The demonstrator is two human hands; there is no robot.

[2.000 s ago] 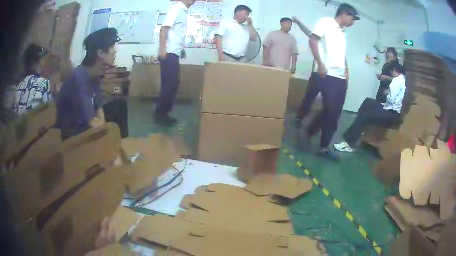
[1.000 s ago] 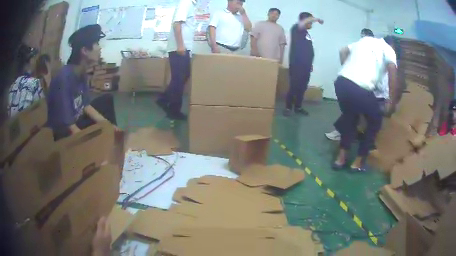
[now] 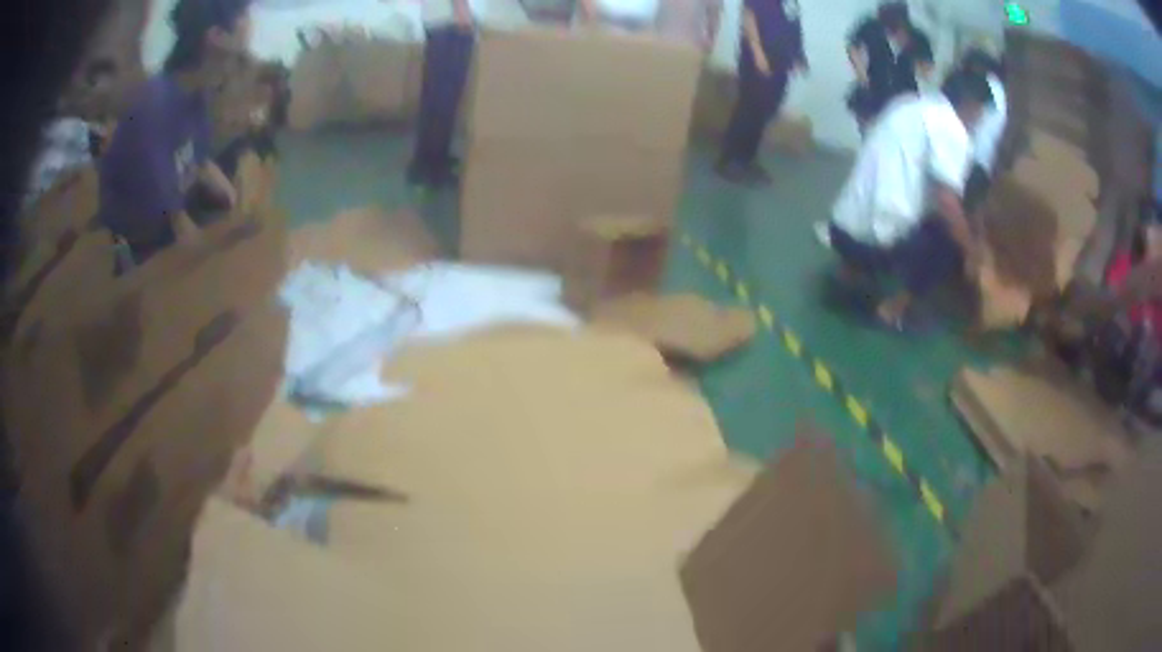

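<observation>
A large plain box blank (image 3: 497,484) fills the lower middle, blurred, with a rounded far edge. Printed blanks (image 3: 140,382) stand upright at the left, with dark rectangles and lines. A small blurred skin-toned shape at their right edge looks like my left hand (image 3: 240,476); its fingers and whether it grips anything cannot be made out. My right hand is not in view. A tilted brown board (image 3: 790,548) stands at the large blank's lower right.
White sheet (image 3: 491,296) lies beyond the blank. A small open carton (image 3: 622,265) stands before a large carton (image 3: 573,153). Floor tape (image 3: 822,376) runs diagonally. More cardboard (image 3: 1039,408) lies right. A person crouches (image 3: 898,172) at right; another sits (image 3: 153,159) at left; others stand behind.
The view has tilted down and blurred. A broad plain blank surface now covers the slotted blanks in front, and a tilted board shows at lower right. The white-shirted person at right has gone from bending to crouching.
</observation>
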